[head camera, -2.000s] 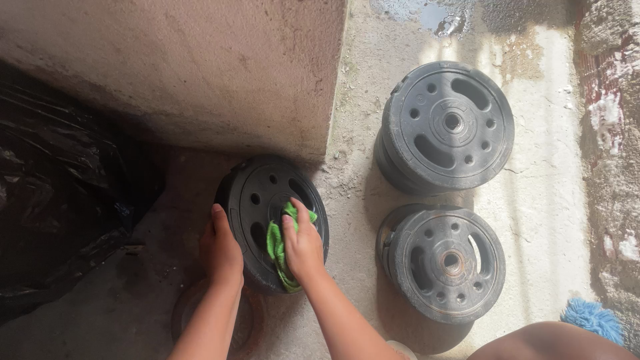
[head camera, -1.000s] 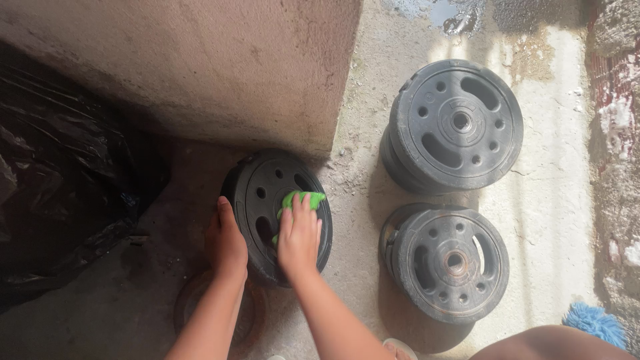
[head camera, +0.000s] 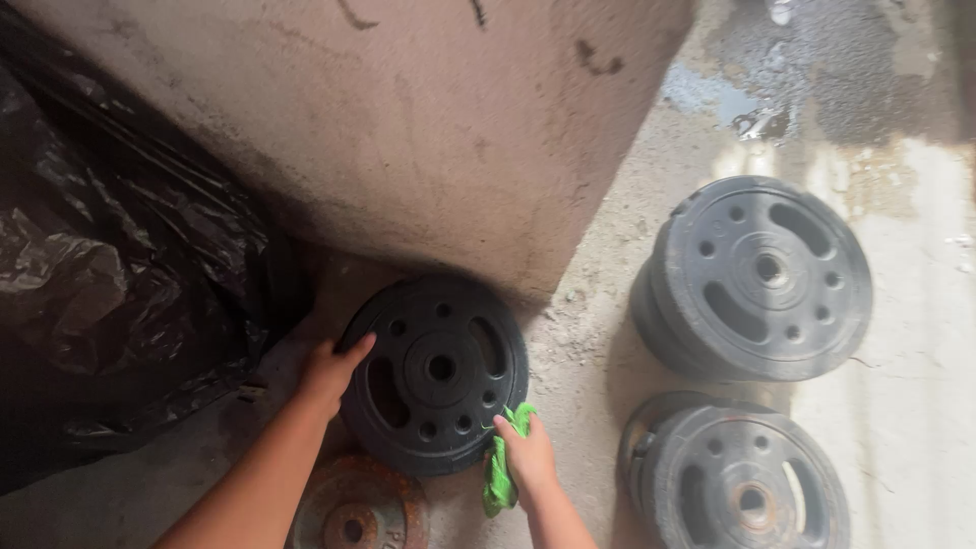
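A black weight plate (head camera: 441, 335) lies flat at the centre, seemingly on top of other plates. My left hand (head camera: 332, 374) rests on its left rim, thumb over the top face and fingers hidden down the side. At the plate's lower right edge, my right hand (head camera: 526, 450) grips a crumpled green cloth (head camera: 499, 476), part of which hangs below the fingers.
Two stacks of dusty grey plates, an upper one (head camera: 736, 313) and a lower one (head camera: 781, 457), stand at right. A rusty plate (head camera: 404, 503) lies below the black one. A black plastic bag (head camera: 152, 305) fills the left; a concrete wall (head camera: 457, 152) rises behind.
My right hand has moved with the green cloth from the plate's top face to its lower right edge. My left hand's thumb now lies over the rim. The view has shifted.
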